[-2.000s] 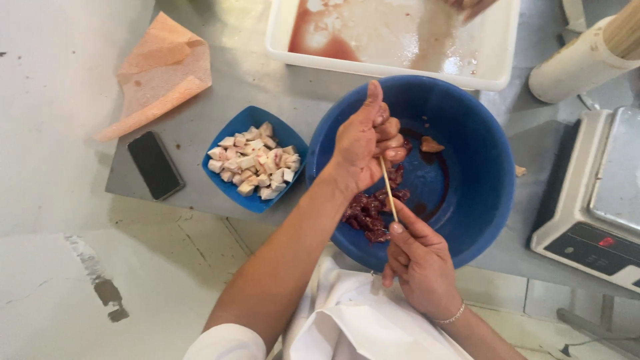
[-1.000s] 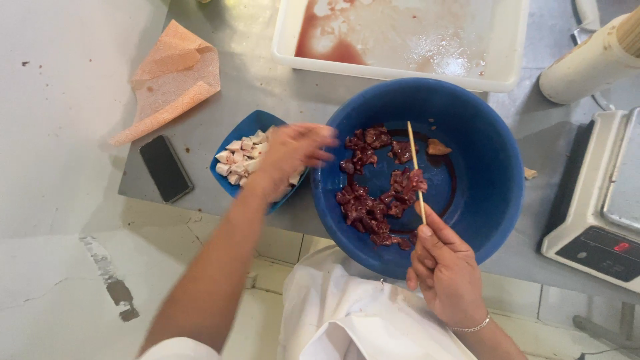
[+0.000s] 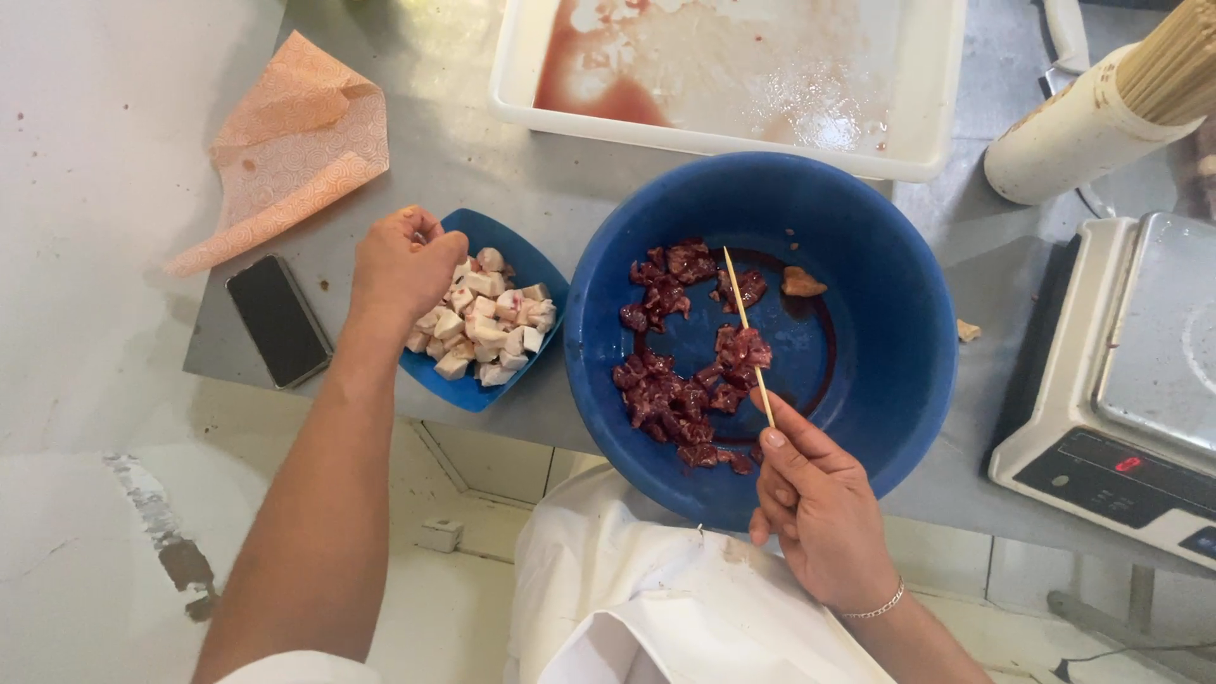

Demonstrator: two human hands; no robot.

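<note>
My right hand (image 3: 817, 503) pinches the lower end of a wooden skewer (image 3: 741, 313) over a round blue plastic basin (image 3: 883, 228). A piece of dark red meat (image 3: 742, 353) is threaded on the skewer, above the fingertips. More dark red meat pieces (image 3: 665, 399) and one tan piece (image 3: 803, 282) lie in the basin with some red liquid. My left hand (image 3: 410, 266) is over the upper left part of a small blue dish (image 3: 472, 397) of pale, whitish cubes (image 3: 484, 323). Its fingers are curled, and whether they hold a cube is hidden.
A white tray (image 3: 722, 142) with red liquid stands beyond the basin. At the left lie orange patterned paper (image 3: 294, 142) and a phone (image 3: 278, 321) near the table edge. At the right are a white container (image 3: 1064, 133) of skewers and a digital scale (image 3: 1092, 408).
My left hand was at the skewer over the basin two seconds ago and has moved left to the dish of pale cubes. My right hand keeps hold of the skewer, where a meat piece now shows.
</note>
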